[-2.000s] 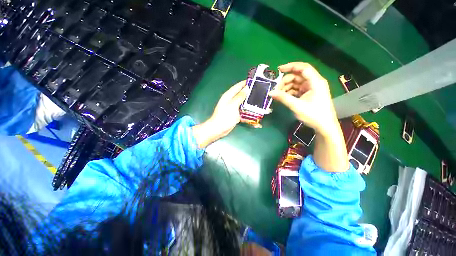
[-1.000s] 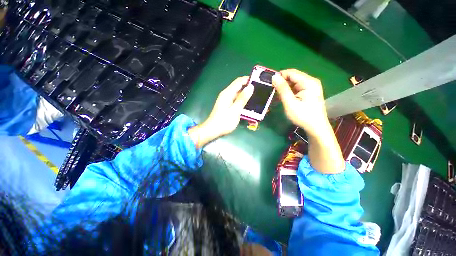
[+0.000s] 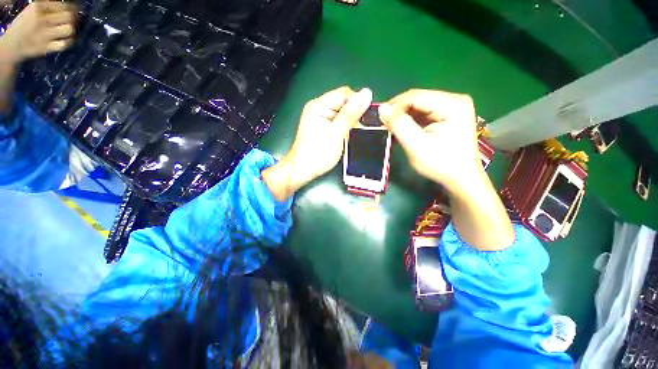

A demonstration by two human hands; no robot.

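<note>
A display module (image 3: 367, 155) with a dark screen, pale border and red edges is held upright over the green bench. My left hand (image 3: 322, 137) grips its upper left side, the thumb at the top corner. My right hand (image 3: 436, 133) pinches its upper right corner. The fingers partly cover the dark round part at the top end. Stacked modules (image 3: 546, 191) with red sides and orange tabs stand at the right. Another stack (image 3: 431, 268) lies lower, partly hidden by my right sleeve.
Large black blister trays (image 3: 166, 86) fill the upper left. Another person's hand (image 3: 40, 32) is over their edge. A slanting grey metal post (image 3: 577, 97) crosses the right side. Single modules (image 3: 642, 180) lie beyond it. A white sheet (image 3: 613, 288) and black tray (image 3: 642, 331) are at lower right.
Both hands have closed in at the module's top end, and the module hangs straighter. The white frame seen earlier standing off its top now lies flat. Another person's hand has appeared at upper left.
</note>
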